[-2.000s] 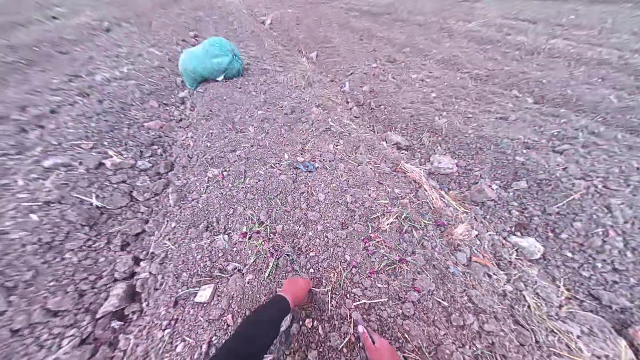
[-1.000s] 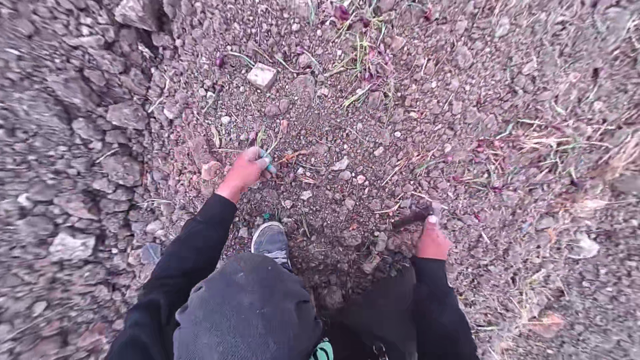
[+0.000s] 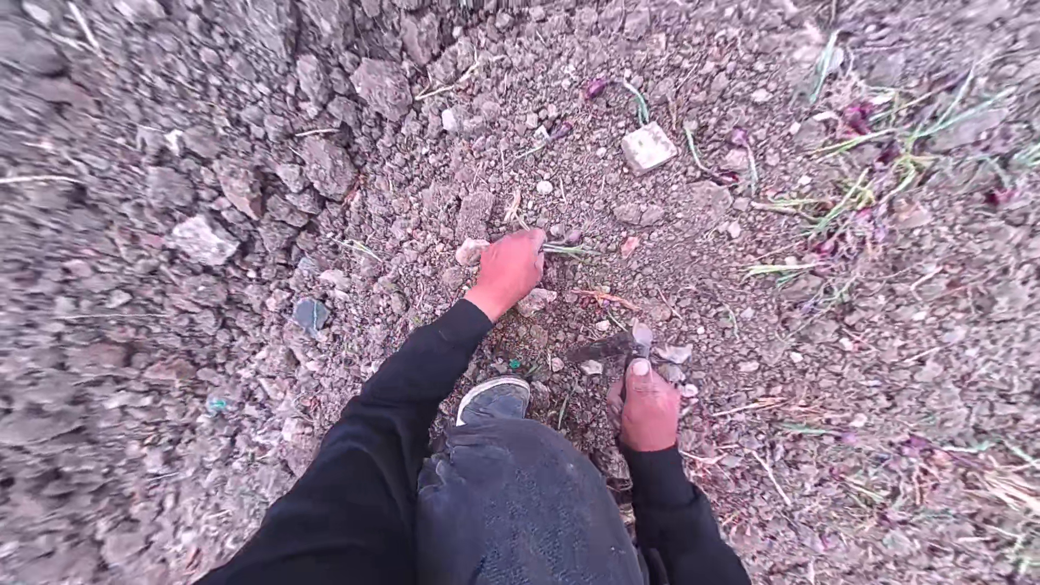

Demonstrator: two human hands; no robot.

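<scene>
My left hand (image 3: pixel 510 272) is down at the soil, back of the hand up. Green onion leaves (image 3: pixel 569 250) show at its fingertips; the fingers curl out of sight, so whether they grip the leaves is unclear. My right hand (image 3: pixel 648 402) is closed around a small hand tool with a dark metal blade (image 3: pixel 600 348), which points left just above or on the ground. Its handle is mostly hidden in the fist. Small purple onion plants (image 3: pixel 910 146) with green leaves lie scattered at the upper right. One purple bulb (image 3: pixel 597 87) lies near the top.
Crumbly soil with stones surrounds both hands. A pale square block (image 3: pixel 648 148) lies above them. Larger clods (image 3: pixel 382 88) are at the upper left. Below are my shoe (image 3: pixel 494 400) and dark-trousered knee (image 3: pixel 520 504). Dry stalks (image 3: pixel 1007 487) lie at the lower right.
Compared with one second ago, my right hand has come closer to my left, and the tool's blade now points left between the hands and my shoe. The view has tipped down since the earliest frame.
</scene>
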